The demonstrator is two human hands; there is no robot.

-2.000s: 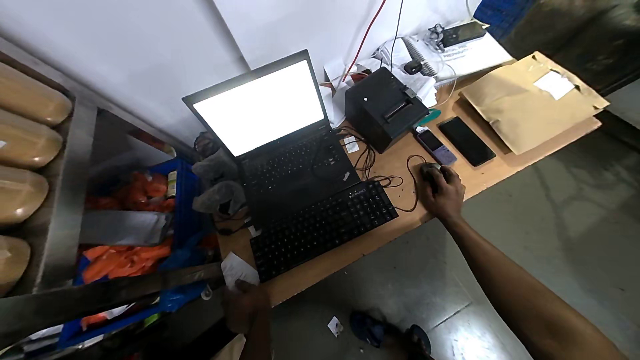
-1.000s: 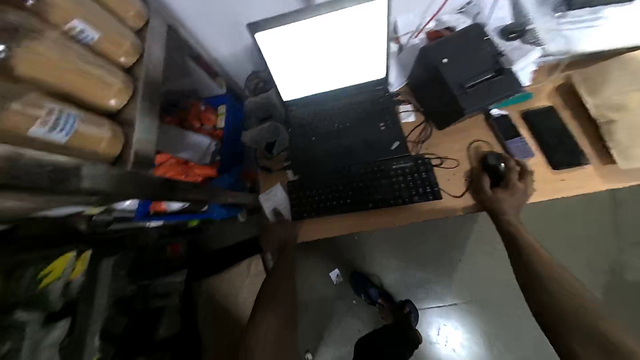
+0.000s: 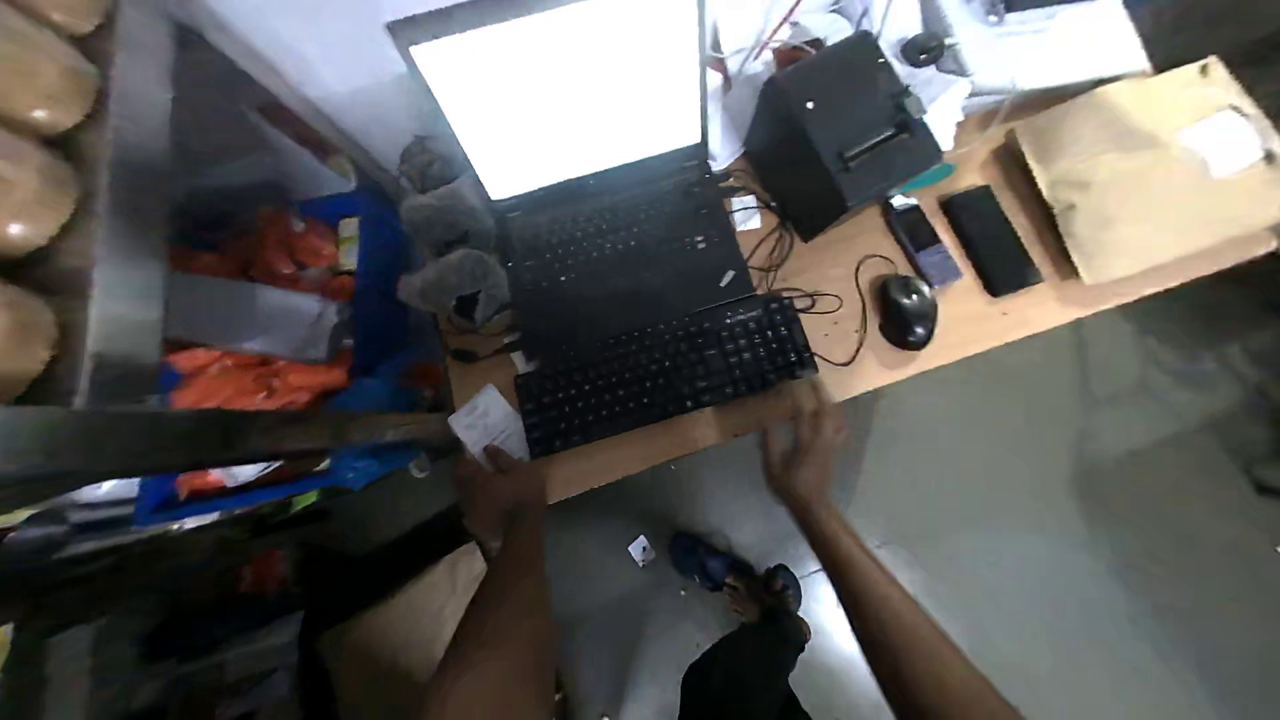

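My left hand (image 3: 500, 492) holds the lower edge of a small white paper slip (image 3: 490, 422) at the desk's left end. My right hand (image 3: 803, 440), blurred, is at the front edge of the desk, just below the right end of a black keyboard (image 3: 665, 375); its fingers look apart and nothing shows in them. A black computer mouse (image 3: 908, 312) lies untouched to the right of the keyboard. Behind the keyboard stands an open laptop (image 3: 620, 250) with a bright white screen.
A black label or receipt printer (image 3: 850, 130) stands right of the laptop. Two phones, one dark (image 3: 990, 240) and one smaller (image 3: 922, 243), lie near a brown paper package (image 3: 1150, 170). A metal rack (image 3: 130, 220) and blue crate (image 3: 375, 290) with orange packets are at the left.
My right hand has let go of the mouse and moved left to the keyboard's right end. My left hand remains at the paper slip.
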